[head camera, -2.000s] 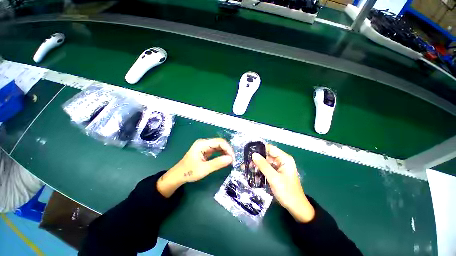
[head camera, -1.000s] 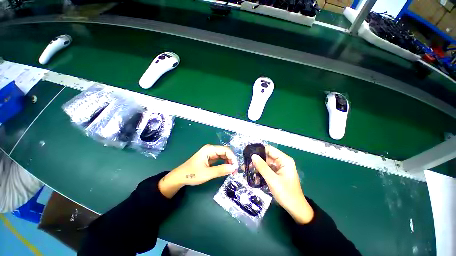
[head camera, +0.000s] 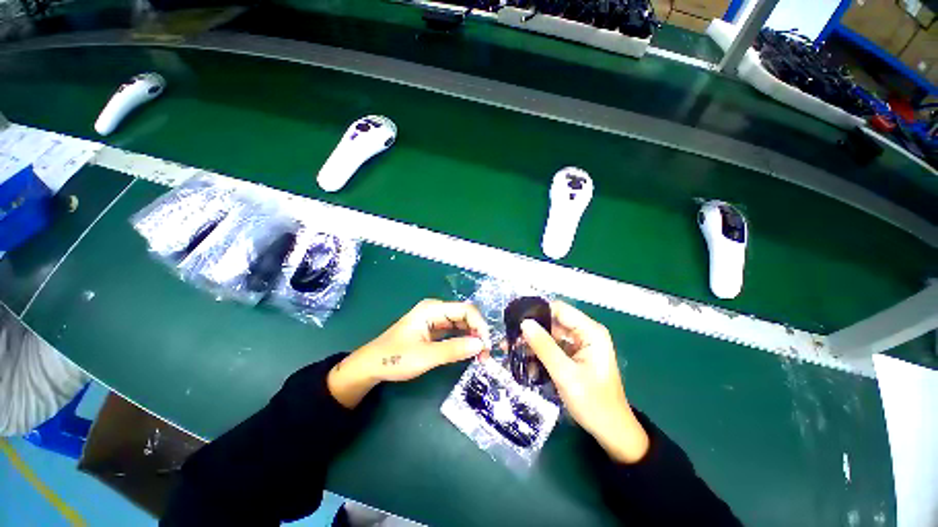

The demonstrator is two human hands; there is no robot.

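Observation:
A glossy black face panel point(head camera: 528, 319) is held upright in my right hand point(head camera: 582, 373), with my thumb across its front and fingers behind it. My left hand point(head camera: 420, 343) is just left of the panel, thumb and fingertips pinched together; a tiny reddish bit shows at the tips, and I cannot tell what it is. A clear plastic bag point(head camera: 500, 414) with dark parts showing through lies on the bench just below the hands. Crumpled clear plastic point(head camera: 475, 291) lies behind the panel, near the white rail.
Overlapping bagged panels point(head camera: 243, 250) lie at the left of the bench. Beyond the white rail point(head camera: 432, 250), the green conveyor point(head camera: 453, 154) carries several spaced white devices point(head camera: 567, 214). A blue bin point(head camera: 23, 209) and white paper point(head camera: 46, 154) are at far left. Trays of black parts stand beyond.
The white devices on the conveyor have moved to the right. My left hand has come slightly lower and closer to the panel's lower left edge. The panel remains in my right hand.

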